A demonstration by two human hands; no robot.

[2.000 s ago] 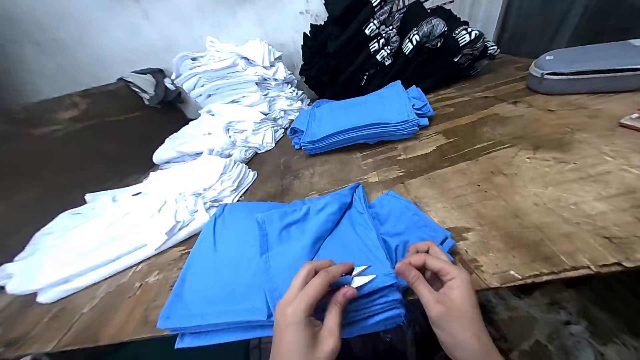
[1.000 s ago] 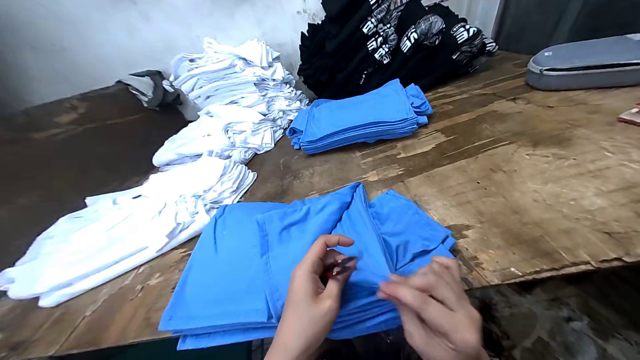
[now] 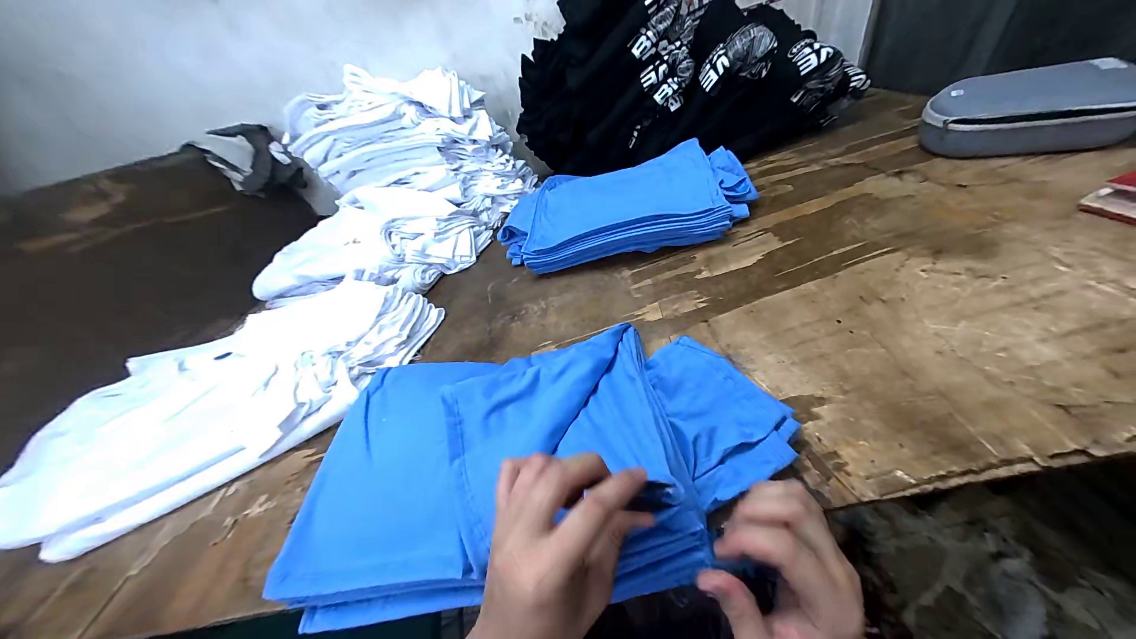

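A stack of folded blue garments [image 3: 399, 479] lies at the table's front edge. Over its right part is my left hand [image 3: 564, 532], fingers bent around a small dark tool, seemingly thread snips [image 3: 658, 493], mostly hidden by the fingers. My right hand [image 3: 785, 559] is at the stack's right front edge, thumb and forefinger curled close to the blue cloth; whether they pinch it is not clear. A second stack of folded blue garments [image 3: 630, 204] sits farther back.
White garments [image 3: 222, 408] lie in piles along the left. Black printed garments [image 3: 674, 89] are heaped against the wall. A grey zippered case [image 3: 1029, 111] and a red object [image 3: 1114, 200] are on the right of the wooden table [image 3: 976, 328]. Grey cloth [image 3: 248, 160] lies at the back left.
The snips' pale blades showed over the cloth two seconds ago; now the tool is mostly hidden in my left hand. My right hand has moved lower along the stack's edge.
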